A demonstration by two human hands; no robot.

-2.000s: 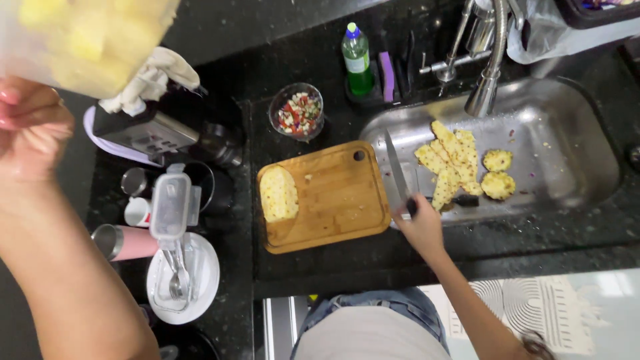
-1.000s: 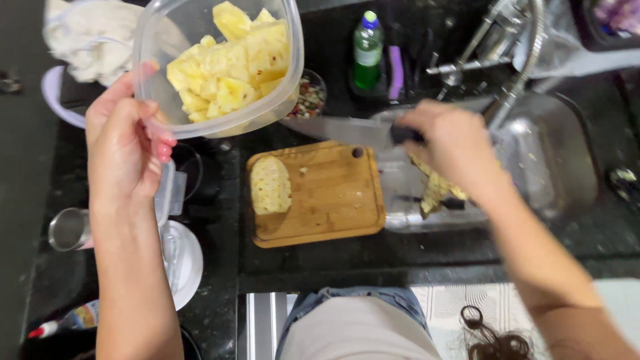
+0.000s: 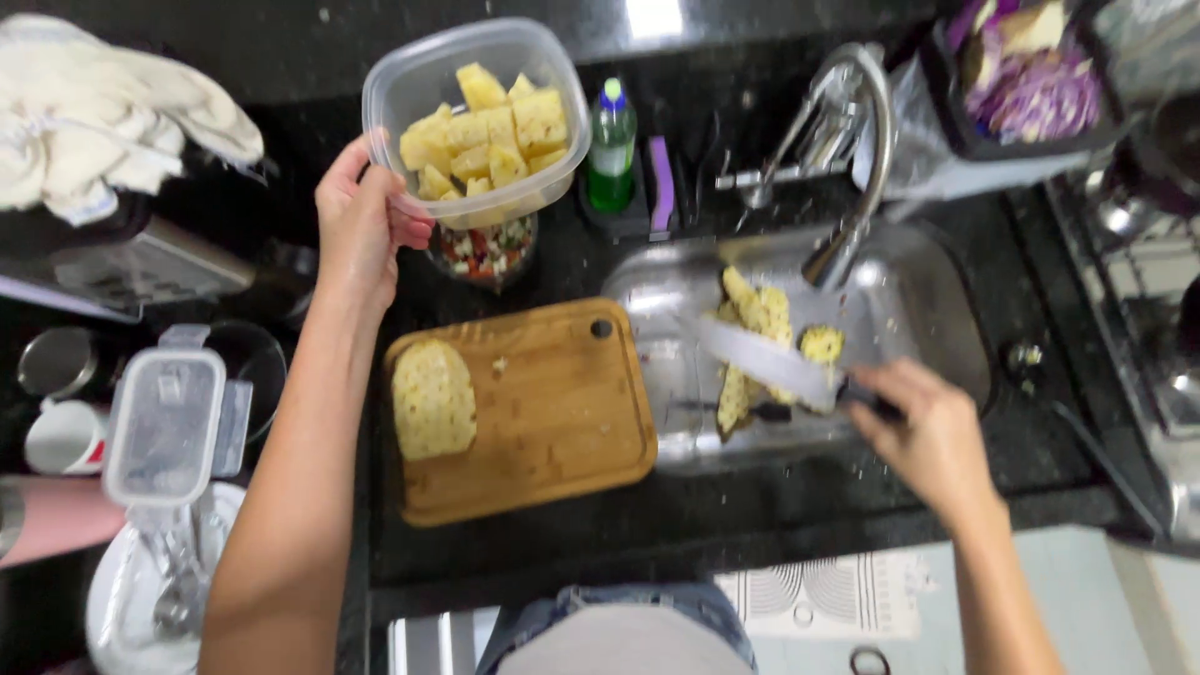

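Observation:
My left hand [image 3: 361,220] grips the near left corner of a clear plastic container [image 3: 562,70] with pineapple chunks [image 3: 497,131] inside, held up over a bowl of chopped salad [image 3: 483,253]. In my right hand [image 3: 923,436] is the black handle of a knife [image 3: 769,356], its blurred blade above the sink [image 3: 909,272]. Pineapple peel pieces [image 3: 750,309] lie in the sink under the blade. A peeled piece of pineapple [image 3: 433,398] rests on the left side of the wooden cutting board [image 3: 553,422].
Behind the sink stand a green dish soap bottle [image 3: 611,150] and a curved faucet [image 3: 877,141]. At the back right is a black tray of chopped purple cabbage [image 3: 1041,94]. A lidded container [image 3: 167,427], a mug [image 3: 66,436] and a white plate [image 3: 108,600] crowd the left.
The container in my left hand has come from the upper left to above the salad bowl. My right hand swung the knife toward the board, then back over the sink.

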